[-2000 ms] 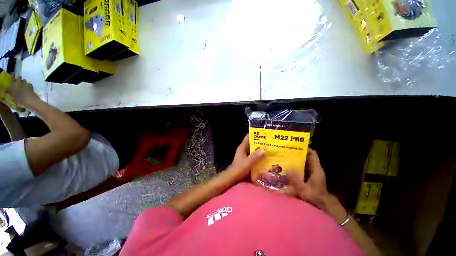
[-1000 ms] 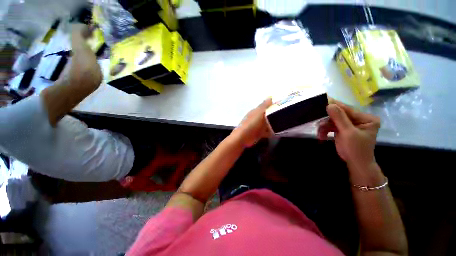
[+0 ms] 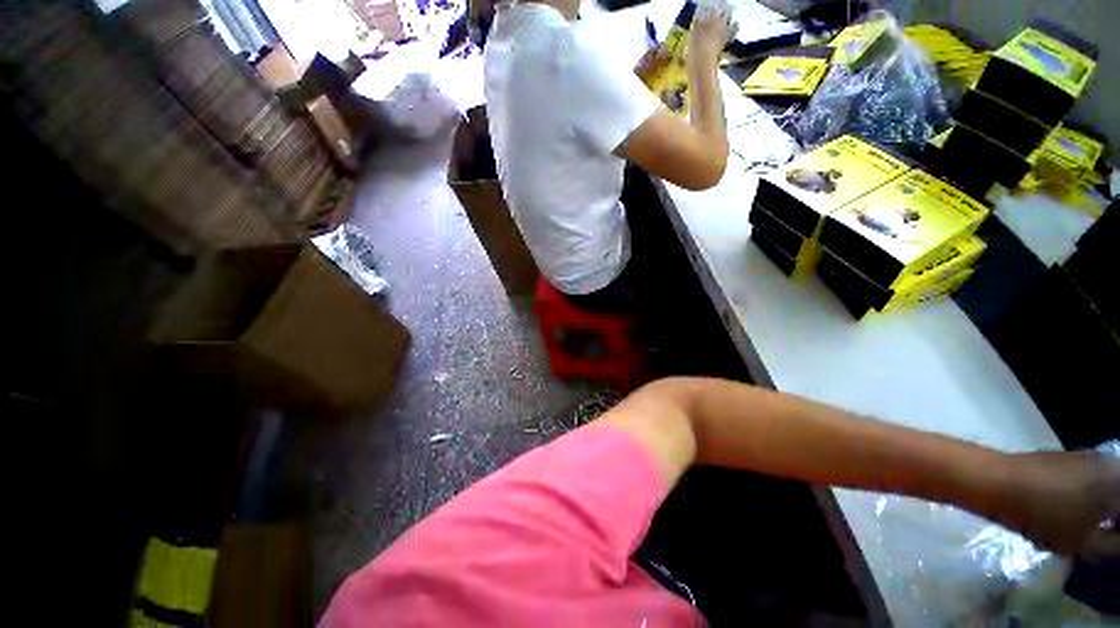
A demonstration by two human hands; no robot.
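My left hand [image 3: 1069, 501] is at the right edge, over the near part of the white table [image 3: 884, 368]. It is blurred and its fingers are partly cut off, so its grip cannot be told. Shiny clear film [image 3: 1010, 552] lies below the hand, and some film also shows by the fingers. My right hand is out of the picture. Stacked yellow boxes with black sides [image 3: 903, 227] sit on the table beyond my left forearm.
A person in a white shirt [image 3: 559, 147] sits on a red stool [image 3: 587, 341] at the table, handling a yellow item. More boxes [image 3: 1038, 64] and a clear bag [image 3: 878, 92] lie beyond. An open brown carton [image 3: 332, 325] stands on the floor; flattened cardboard is stacked behind.
The view has swung left towards the coworker and floor. The box held between both hands is no longer in view. My left arm now reaches right; my right hand has left the picture.
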